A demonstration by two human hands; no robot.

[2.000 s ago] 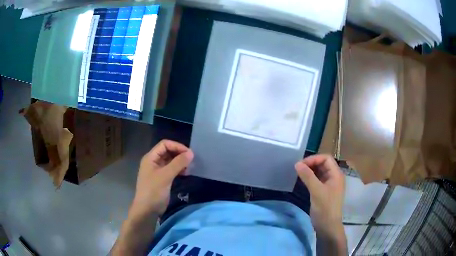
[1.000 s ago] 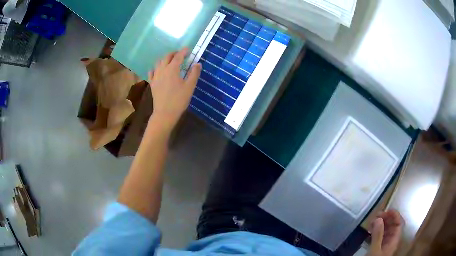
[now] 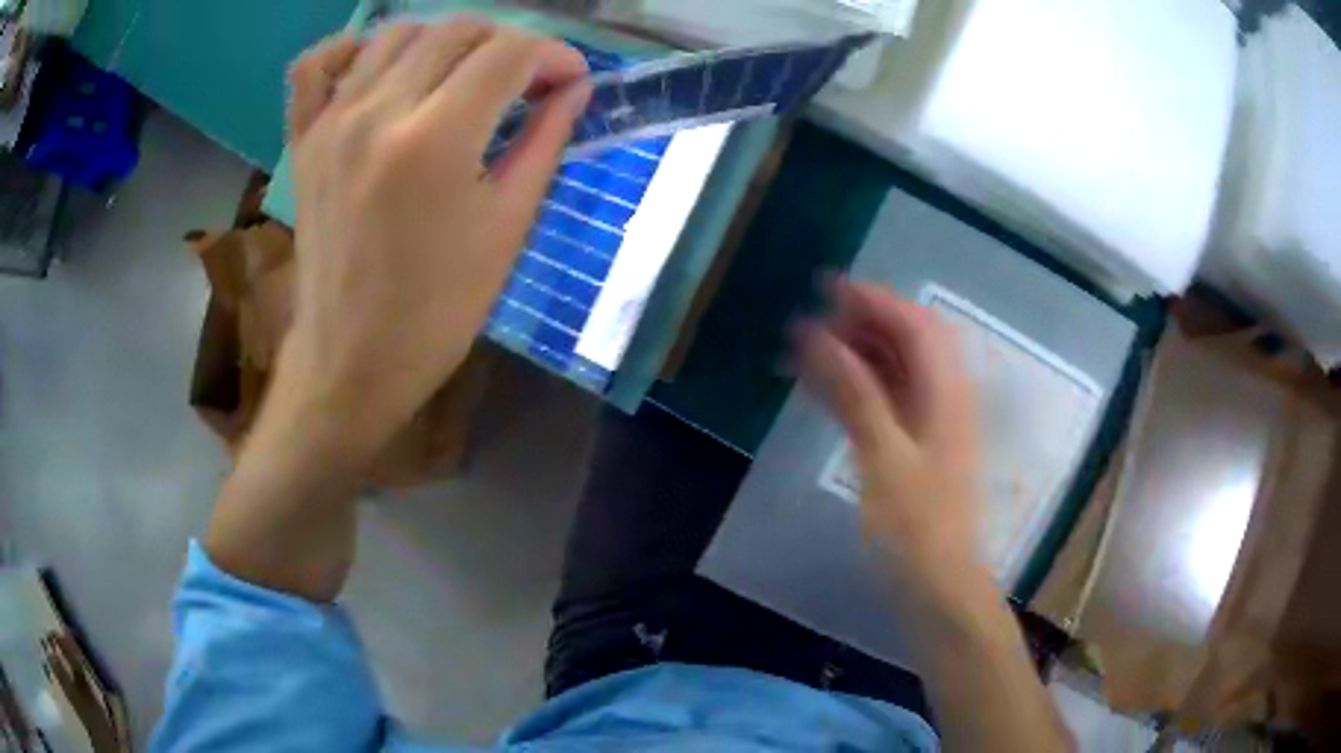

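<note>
My left hand [image 3: 419,206] pinches the edge of a solar cell array [image 3: 706,97], which is lifted and tilted above the cell array pile [image 3: 566,243] on the pale-green board at upper left. My right hand [image 3: 897,397] is blurred and holds nothing visible, with its fingers apart. It is over the frosted film [image 3: 780,552], which lies with the glass over the square work stand [image 3: 1015,427]. The cover glass under the film cannot be told apart from it.
Thick piles of white sheets [image 3: 1088,118] lie along the far edge. Shiny panes [image 3: 1191,486] lie on brown paper [image 3: 1287,589] at right. A cardboard box with crumpled paper [image 3: 243,324] is on the floor at left. A blue object [image 3: 81,125] is at upper left.
My left hand has lifted a cell array off the pile. My right hand has moved from the lower right up and left over the film. The camera view has shifted and turned.
</note>
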